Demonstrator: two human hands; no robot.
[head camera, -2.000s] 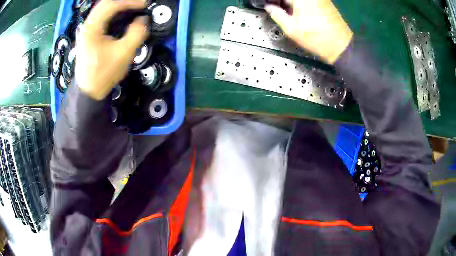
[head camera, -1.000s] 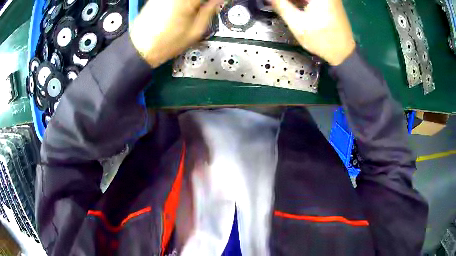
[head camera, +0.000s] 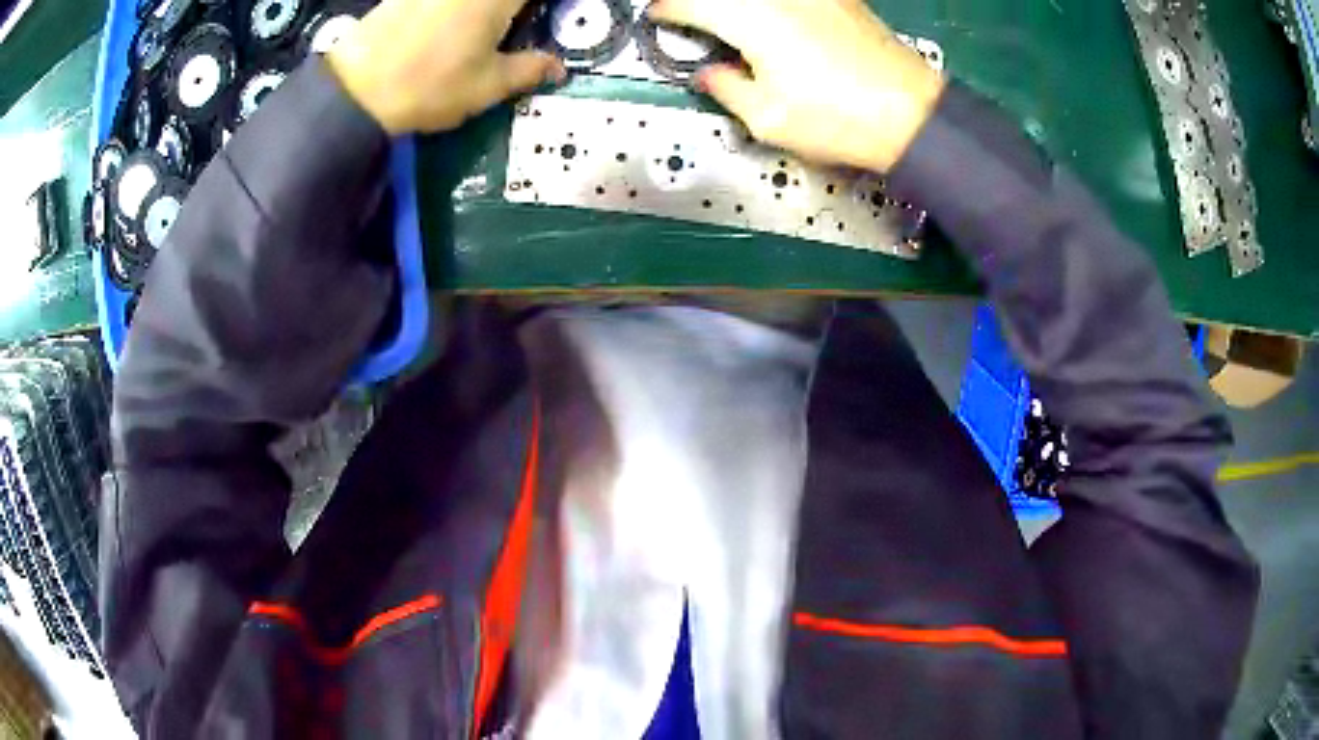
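Two black discs with silver centres, likely speaker units, lie side by side at the top edge on the rear fixture plate (head camera: 625, 65), which is largely covered. My right hand (head camera: 810, 80) has its thumb and finger around the right disc (head camera: 677, 49). My left hand (head camera: 434, 61) is beside the left disc (head camera: 585, 26), thumb near its rim. Its other fingers are cut off by the top edge, so its grip is unclear. A second fixture plate (head camera: 709, 177) with holes and no discs lies nearer me, partly under my right hand.
A light-blue bin (head camera: 408, 260) heaped with black discs (head camera: 200, 81) is at the left, partly behind my left sleeve. Narrow metal plates (head camera: 1195, 138) lie at the right on the green bench (head camera: 1042, 275). Stacked clear trays (head camera: 51, 434) stand lower left. A blue crate (head camera: 989, 398) is below the bench.
My left hand came from the bin to the plates, then moved slightly left, uncovering the left disc. My right hand moved left onto the right disc. The view also shifted.
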